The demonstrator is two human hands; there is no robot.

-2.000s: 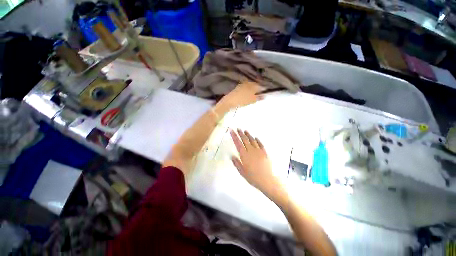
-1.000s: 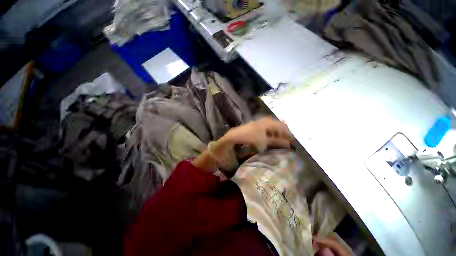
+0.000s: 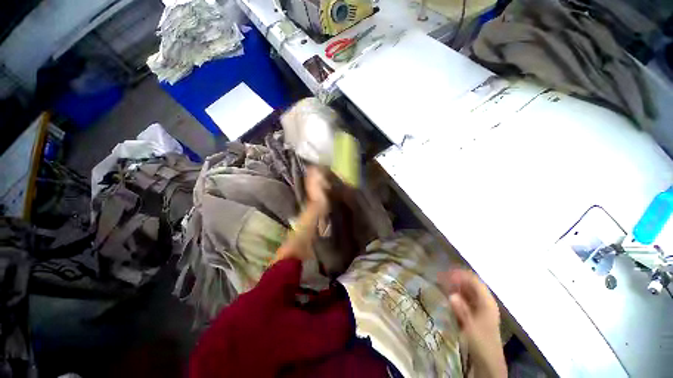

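Note:
My left hand [image 3: 316, 193], blurred, grips a grey-brown garment piece [image 3: 347, 221] beside the table's front edge. Its raised end shows a pale part and a yellow-green patch, both blurred. My right hand [image 3: 476, 306] is over my lap by the table edge, fingers and thumb apart, with nothing seen in it. A patterned cream cloth [image 3: 398, 288] lies across my lap between the hands. A heap of grey-brown garments [image 3: 243, 199] hangs left of my left hand.
The white machine bed [image 3: 472, 184] runs along the right, with the presser foot area [image 3: 609, 258] and blue lamp [image 3: 655, 218]. Red-handled scissors [image 3: 341, 48] lie on the side table. Dark cloth [image 3: 568, 52] is heaped behind. A blue bin [image 3: 214, 81] holds pale cloth.
Both hands have left the bed for the lap area. In the last second my left hand moved left and lifted cloth from the heap; my right hand rose from the lap cloth.

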